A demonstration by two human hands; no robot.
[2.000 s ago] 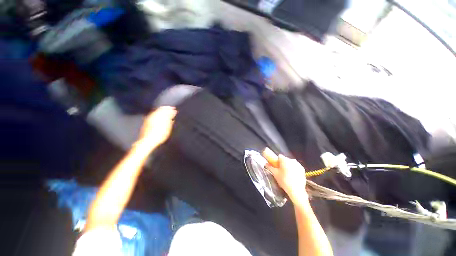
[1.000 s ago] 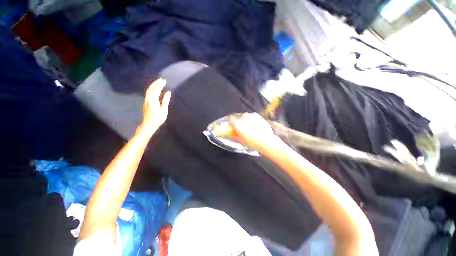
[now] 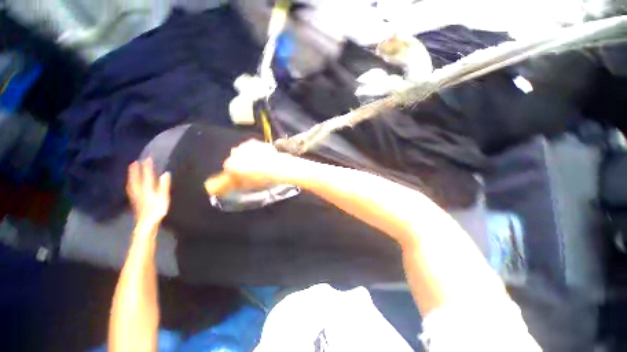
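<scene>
A black garment (image 3: 275,240) is pulled over the padded pressing board, whose light grey rounded end (image 3: 159,148) shows at the left. My right hand (image 3: 251,168) is closed on the handle of the steam iron (image 3: 254,198), which rests on or just over the garment; its sole is mostly hidden. My left hand (image 3: 148,192) is by the board's left end, fingers spread, holding nothing; whether it touches the cloth is unclear. The pale steam hose (image 3: 426,89) runs from behind my right hand to the upper right.
A navy garment pile (image 3: 137,89) lies behind the board at left. A black garment pile (image 3: 467,117) with a small white label lies behind at right. A yellow hose (image 3: 267,124) with a white rag rises above the iron. Blue plastic (image 3: 227,333) is below the board.
The iron in my right hand has moved left along the garment towards the board's rounded end. The hoses have swung upward in view. The view has turned, so the board lies more level.
</scene>
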